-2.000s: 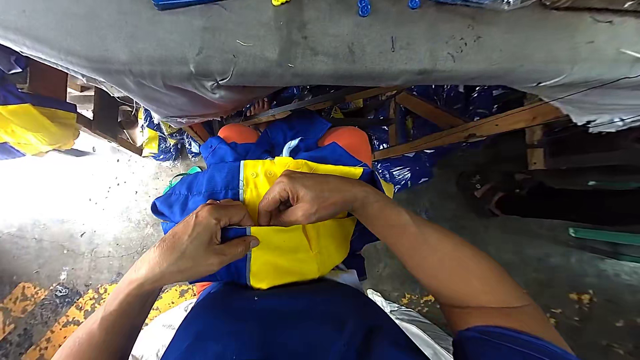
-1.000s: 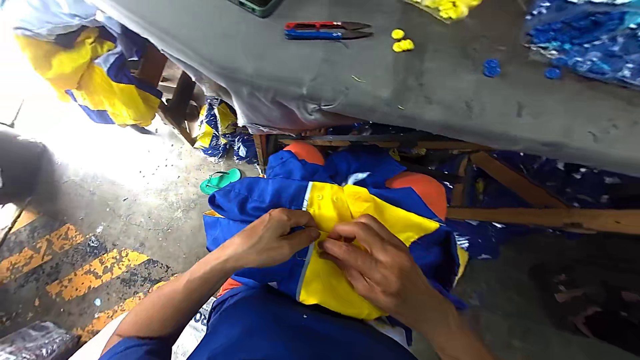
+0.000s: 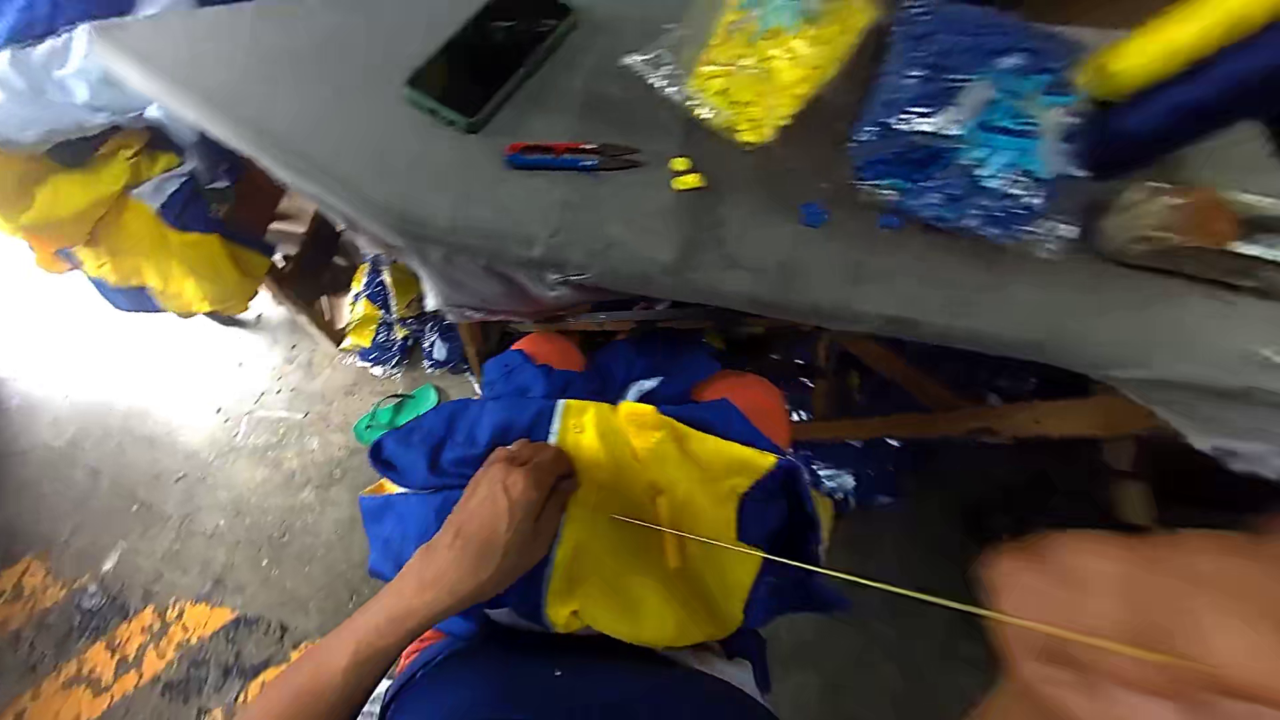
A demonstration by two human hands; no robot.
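A blue and yellow garment [image 3: 660, 540] lies across the person's lap. My left hand [image 3: 520, 495] pinches its fabric at the left edge of the yellow panel. Far to the right, my right hand [image 3: 1130, 620] is blurred and partly cut off by the frame. A yellow thread [image 3: 880, 588] runs taut from the yellow panel to my right hand; a needle cannot be made out. On the table above lie red and blue thread snips [image 3: 572, 156], yellow buttons [image 3: 687, 181] and blue buttons [image 3: 814, 214].
The grey cloth-covered table [image 3: 420, 190] holds a phone [image 3: 490, 62], a bag of yellow buttons [image 3: 775, 70] and a bag of blue pieces [image 3: 965, 130]. Yellow and blue garments [image 3: 150, 230] hang at the left. A green flip-flop [image 3: 396, 413] lies on the floor; wooden bars [image 3: 980, 419] cross beneath the table.
My right hand has moved from the yellow panel far out to the right, and the thread is now stretched out. My left hand stays at the panel's edge. The view has shifted, showing more table.
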